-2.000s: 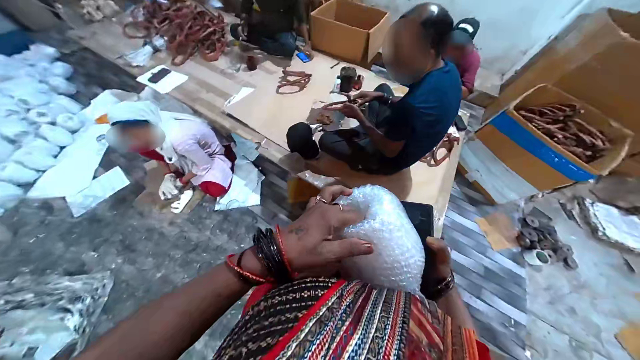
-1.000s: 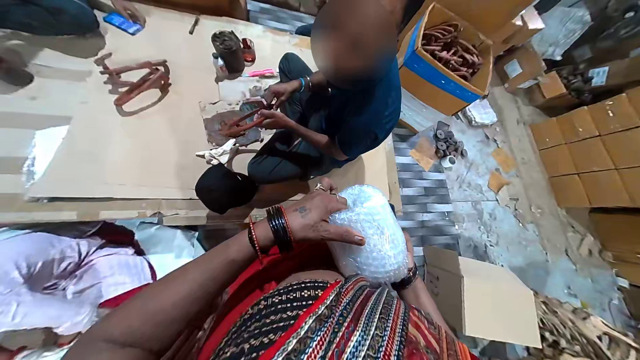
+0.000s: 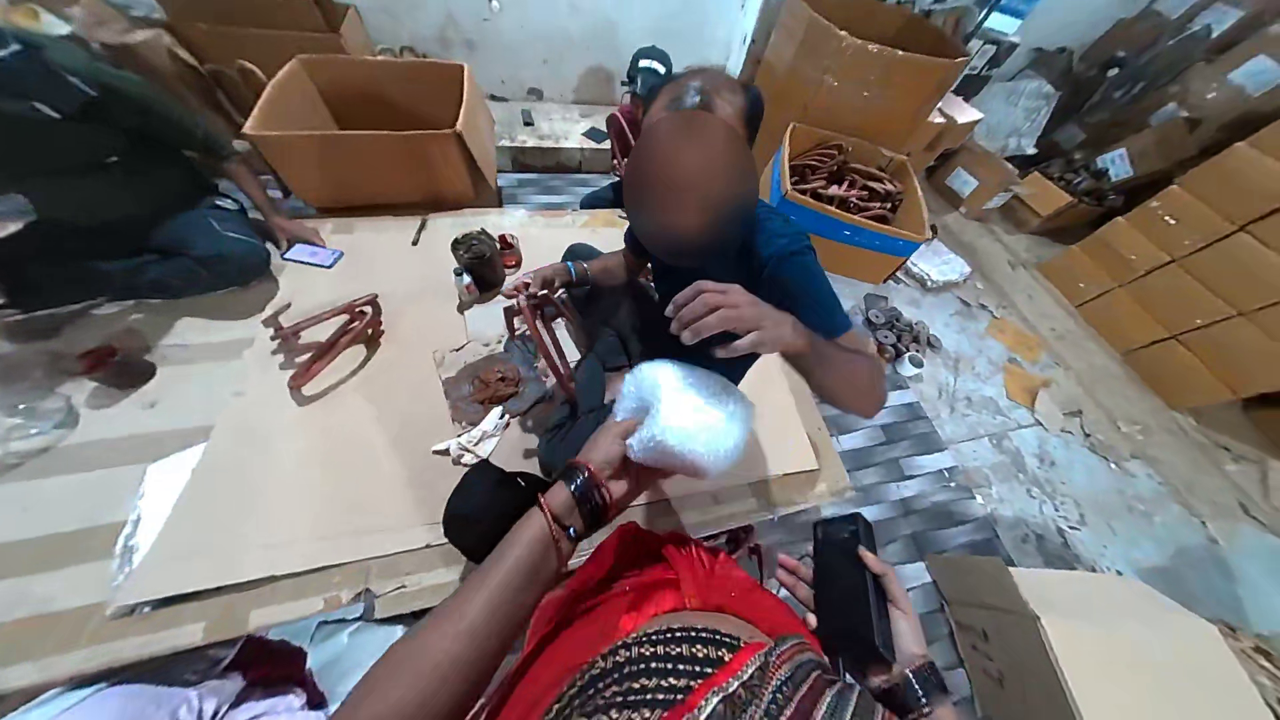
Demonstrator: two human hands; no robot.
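In the head view my left hand (image 3: 622,462) grips a bundle in clear bubble wrap (image 3: 686,418) from its left and underside, held out over the cardboard-covered platform. My right hand (image 3: 892,600), low on the right, holds a black box-like device (image 3: 850,592) upright, its fingers showing on both sides. A person in a dark blue shirt (image 3: 790,270) sits just beyond the bundle. That person's raised hand (image 3: 735,318) is near the bundle, apart from it, while the other hand steadies a reddish-brown frame (image 3: 545,340).
Another reddish frame (image 3: 335,335), a phone (image 3: 312,256) and a dark can (image 3: 478,262) stand or lie on the platform. A carton of reddish rings (image 3: 850,250) is beyond right; an open carton (image 3: 1120,640) is near right. Another person (image 3: 130,190) sits at far left.
My left hand has moved the bubble-wrapped bundle forward, away from my body and off my right hand. The seated person has raised one hand toward it. The black device now shows fully.
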